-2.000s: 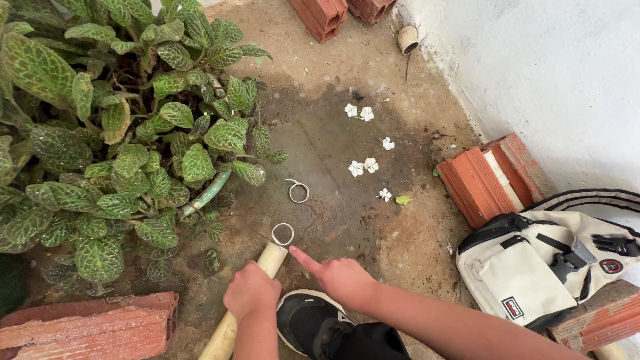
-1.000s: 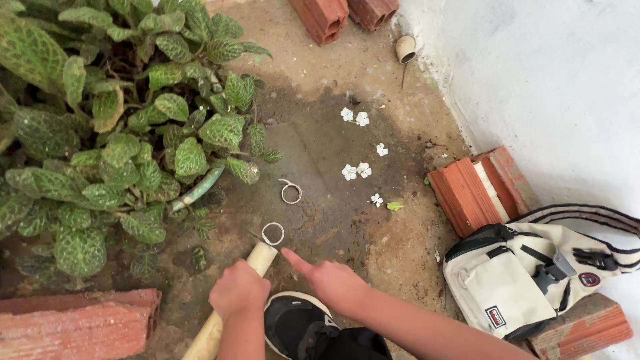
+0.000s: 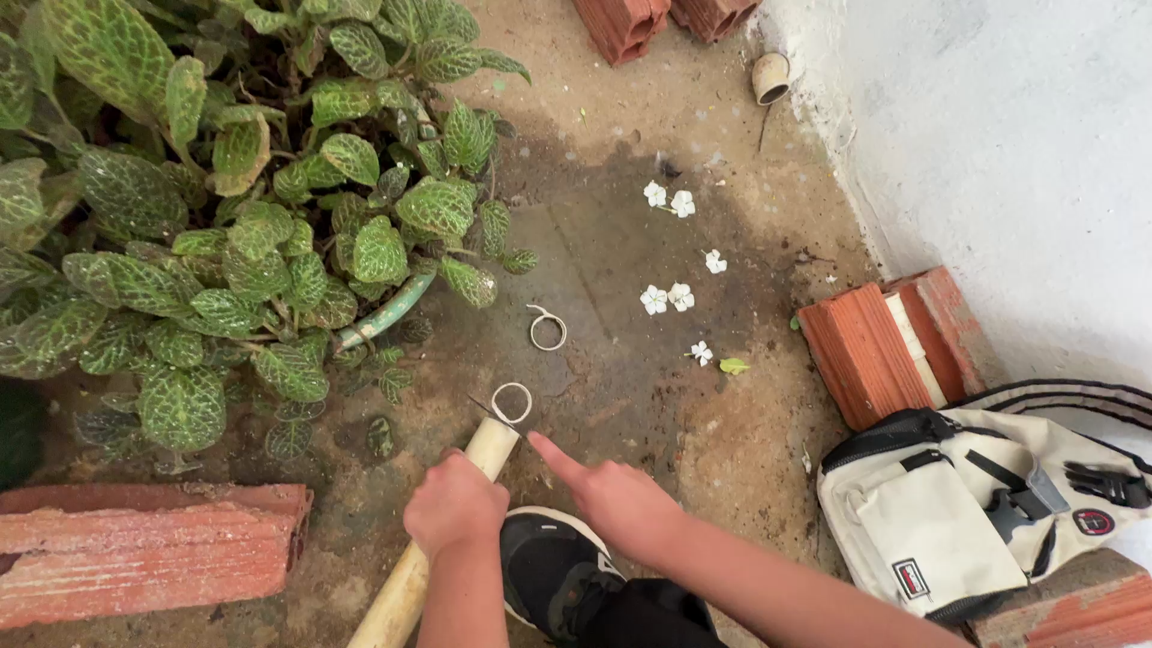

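My left hand [image 3: 456, 501] is closed around a pale plastic pipe [image 3: 396, 594], which slants up from the bottom edge. A thin dark blade [image 3: 486, 407], seen nearly edge-on, crosses the pipe's upper end. My right hand [image 3: 621, 508] grips the blade's near end, its index finger stretched along it; the grip itself is mostly hidden. A narrow pale ring [image 3: 512, 403] stands at the pipe's end, just beyond the blade; whether it is still joined to the pipe I cannot tell. Another thin ring [image 3: 547, 332] with a loose tail lies on the wet floor farther up.
A leafy plant in a pot with a green rim [image 3: 387, 313] fills the upper left. Red hollow bricks [image 3: 144, 553] lie at lower left, top and right. A cream bag [image 3: 936, 522] rests by the white wall. A shoe [image 3: 553, 567], white flowers [image 3: 654, 300] and a pipe fitting [image 3: 770, 78] are on the floor.
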